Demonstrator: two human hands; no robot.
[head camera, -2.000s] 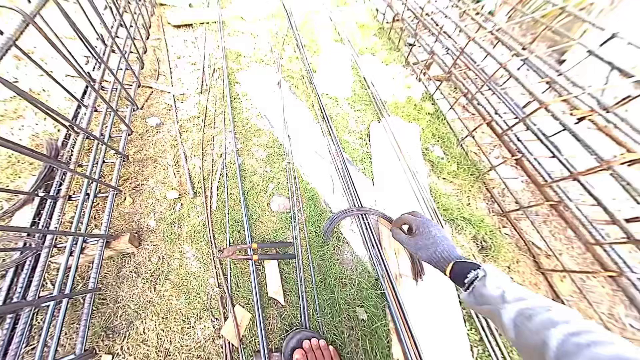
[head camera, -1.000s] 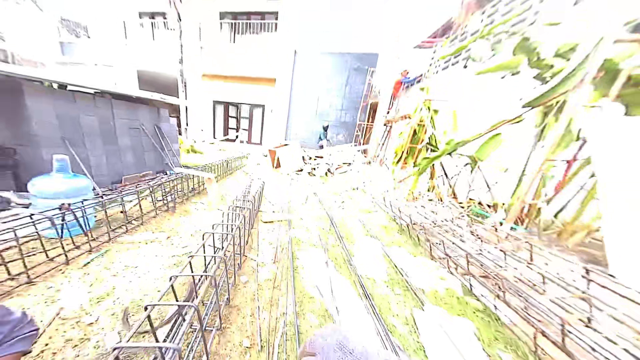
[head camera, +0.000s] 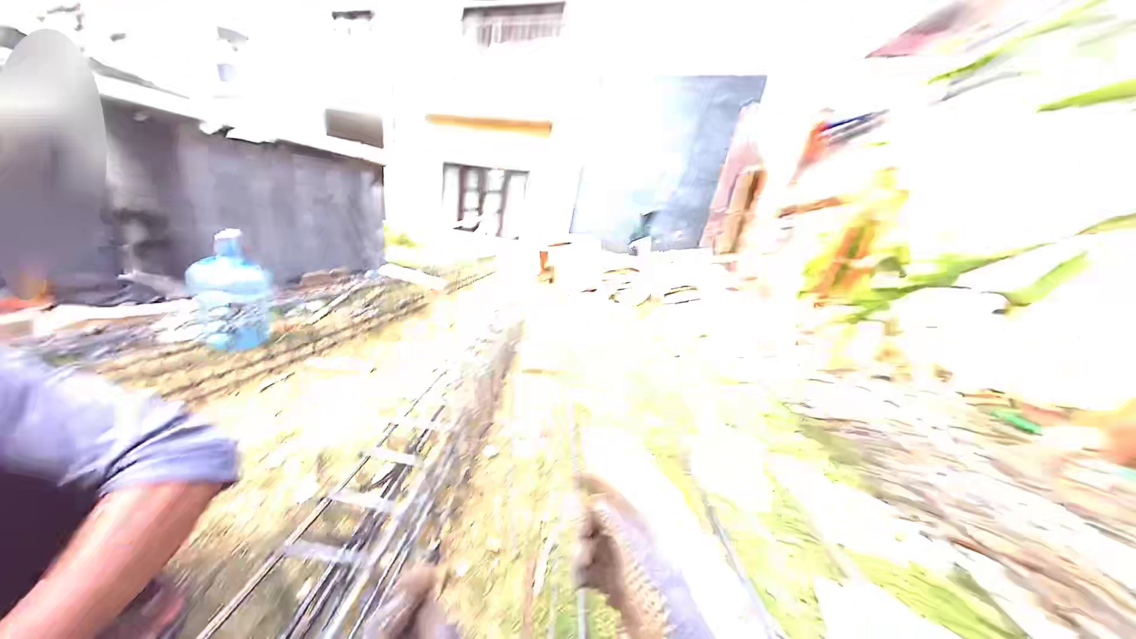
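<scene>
Motion blur and glare wash out much of the head view. My right hand (head camera: 626, 564), gloved, is low and right of centre, above long steel bars (head camera: 732, 555) lying on the grass. Its fingers are smeared, and what they hold cannot be told. My left hand (head camera: 410, 603) shows only in part at the bottom edge, close to the right side of a long rebar cage (head camera: 355, 532). Whether it touches the cage is unclear.
A co-worker's sleeve (head camera: 169, 444) and bare forearm (head camera: 115, 550) reach in from the left. Beyond stands a blue water jug (head camera: 229, 297) by further rebar cages. Blurred metalwork lies at right (head camera: 958, 497); large leaves hang above it.
The view has swung up from the ground to the yard and buildings. Two seconds ago my gloved right hand held a bundle of thin wires. The co-worker's arm has come further into view.
</scene>
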